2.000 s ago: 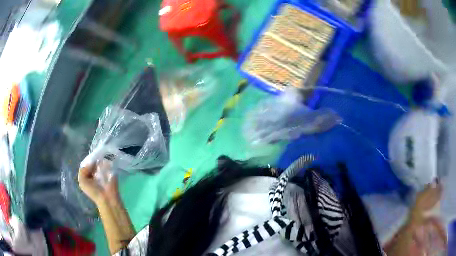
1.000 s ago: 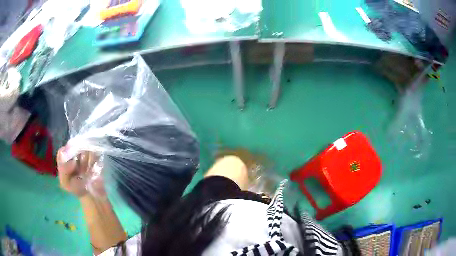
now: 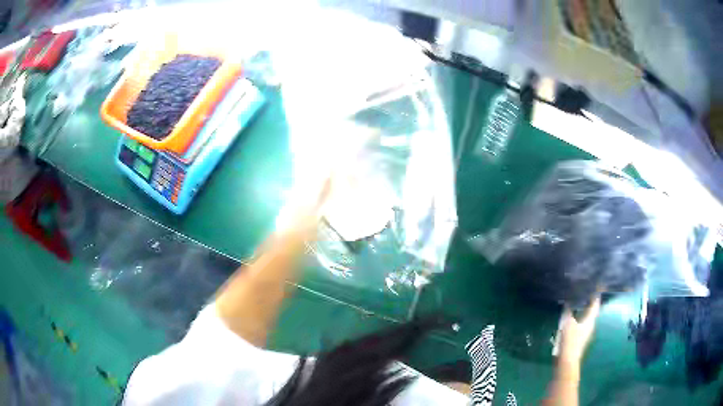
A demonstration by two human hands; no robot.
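A large clear bag of black material point(image 3: 583, 230) is at the right, over the green bench. My right hand point(image 3: 579, 321) is at the bag's lower edge with its fingers on the plastic; the fingertips are partly hidden. A second clear bag point(image 3: 428, 182), with no dark contents visible, lies in the middle of the bench. My left hand point(image 3: 337, 198) reaches onto this bag. It is blurred and washed out by glare, so its fingers and grip cannot be made out.
An orange basket point(image 3: 119, 107) of small black parts stands on a blue scale point(image 3: 162, 178) at bench left. The green bench point(image 3: 262, 214) has its near edge below my left forearm. A red stool point(image 3: 40, 206) is at far left. Dark pieces point(image 3: 650, 333) are at lower right.
The view has turned to the bench top. The bag of black material was in my left hand and is now at my right hand. My left hand has moved onto the middle bag.
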